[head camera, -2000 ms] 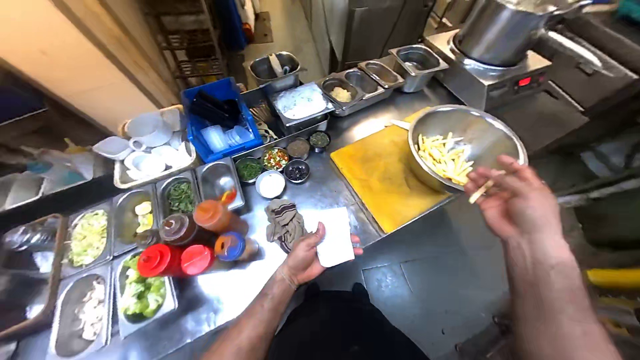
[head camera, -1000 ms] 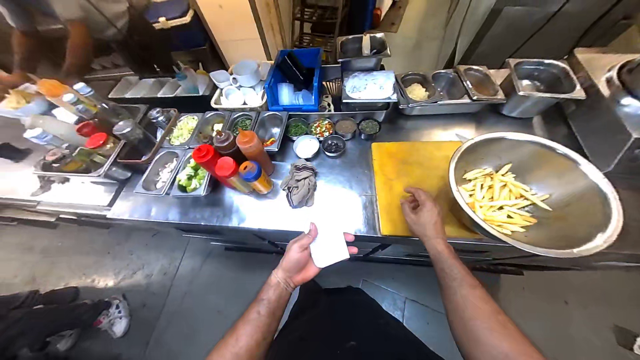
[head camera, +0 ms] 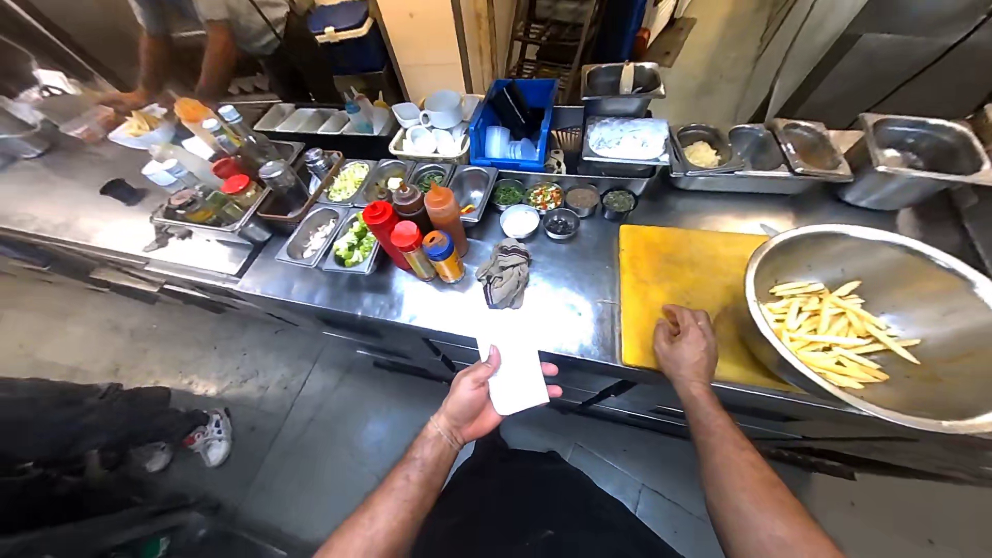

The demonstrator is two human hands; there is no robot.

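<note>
My left hand (head camera: pixel 474 395) grips a white paper sheet or bag (head camera: pixel 515 372), thumb on top and fingers beneath, in front of the counter's edge. Over the near part of a yellow cutting board (head camera: pixel 682 267) is my right hand (head camera: pixel 687 349), its fingers curled; whether something small is between them cannot be told. Right of it, a large steel bowl (head camera: pixel 945 310) holds french fries (head camera: pixel 837 333) and overlaps the board. A crumpled striped cloth (head camera: pixel 505 273) lies on the steel counter just beyond the paper.
Sauce and seasoning bottles (head camera: pixel 442 213) stand left of the cloth, beside steel pans of cut vegetables (head camera: pixel 355 244). Small bowls (head camera: pixel 520 222), a blue bin (head camera: pixel 513 124) and steel containers (head camera: pixel 918 159) line the back. A co-worker's arms (head camera: pixel 217 62) are at the far left counter.
My right hand has gone from beside the fries bowl to over the yellow board, its fingers now curled. My left hand keeps the white paper. The view has swung left.
</note>
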